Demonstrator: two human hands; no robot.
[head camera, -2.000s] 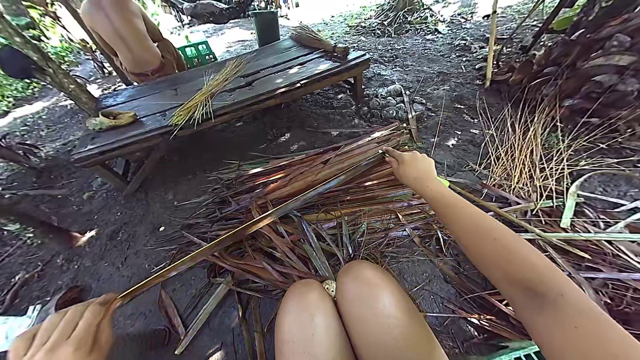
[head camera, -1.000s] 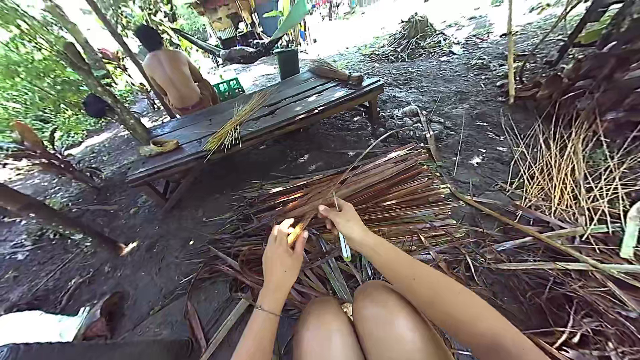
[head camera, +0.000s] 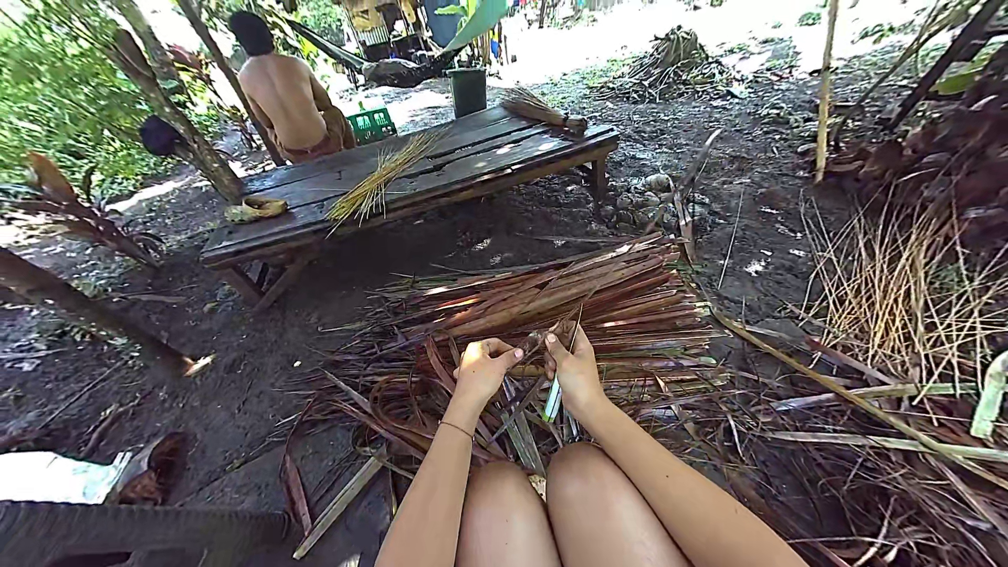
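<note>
My left hand (head camera: 487, 366) and my right hand (head camera: 573, 364) meet above my knees. Between them is a brown dried palm leaf strip (head camera: 535, 342), folded or bunched up, pinched by the fingers of both. A small knife with a white and green handle (head camera: 553, 400) also sits in my right hand, its handle pointing down and its thin blade up. Just beyond the hands lies a large pile of reddish-brown palm leaves (head camera: 614, 291) on the ground. Loose curled strips (head camera: 394, 402) lie left of my knees.
A low wooden bench (head camera: 315, 213) bears a bundle of thin ribs (head camera: 382, 183), a stick broom (head camera: 543, 109) and a yellowish object (head camera: 256, 209). Behind it are a seated person (head camera: 287, 98), a green crate (head camera: 372, 124) and a dark bin (head camera: 468, 90). Thin sticks (head camera: 906, 299) stand at right.
Two seconds ago my hands were far apart with a long leaf strip stretched between them. They have come together, and the brown strip is now bunched between them. The view has shifted.
</note>
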